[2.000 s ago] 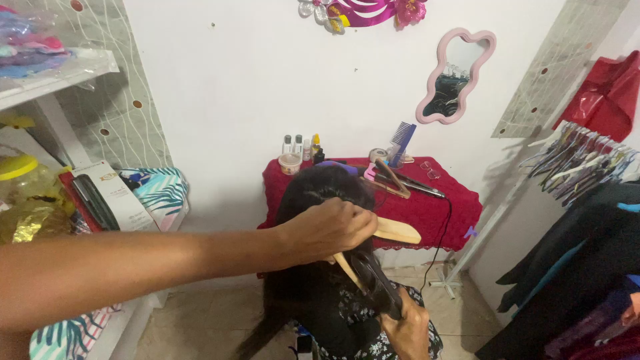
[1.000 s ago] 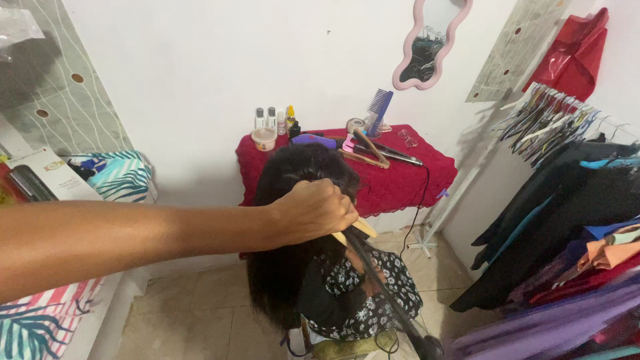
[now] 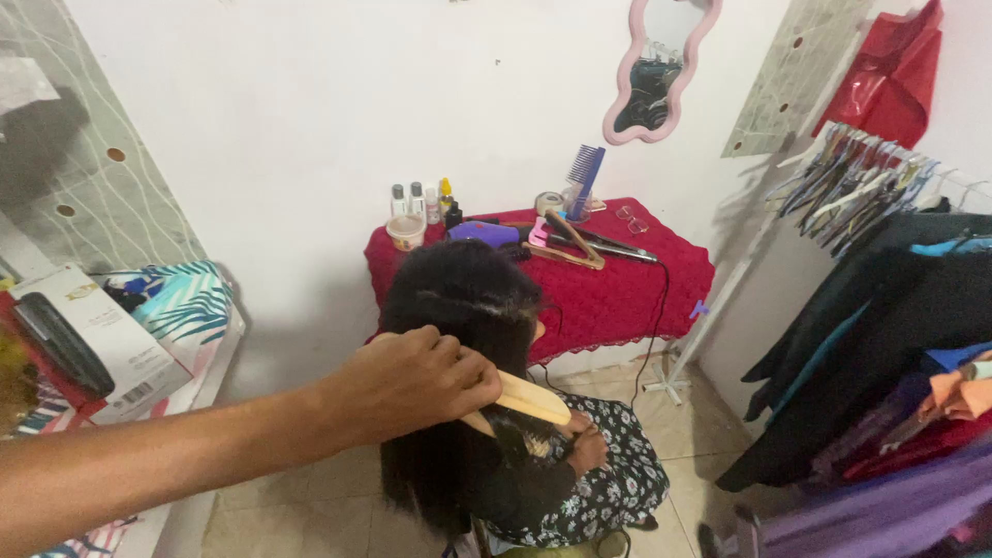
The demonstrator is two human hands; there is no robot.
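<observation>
My left hand [image 3: 434,380] reaches in from the left, closed around a pale yellow, clamp-like hair brush [image 3: 535,397] with two arms and bristles. The brush lies beside the head of a seated person, with a section of long black hair [image 3: 508,442] between its arms. The rest of the dark hair [image 3: 418,473] hangs down the person's back. That person wears a black top and a floral skirt [image 3: 620,457], hands resting on the lap. My right hand is out of view.
Against the wall, a red-covered table [image 3: 620,302] holds bottles, a purple hair dryer [image 3: 484,232], a blue comb [image 3: 585,182], a flat iron [image 3: 612,248] and a brown V-shaped tool [image 3: 577,240]. Clothes rack [image 3: 721,302] at right; boxed item [image 3: 101,341] at left.
My right hand, seen low at the hair two seconds ago, has left the view. My left hand has moved from the top of the head down beside it, still holding the brush.
</observation>
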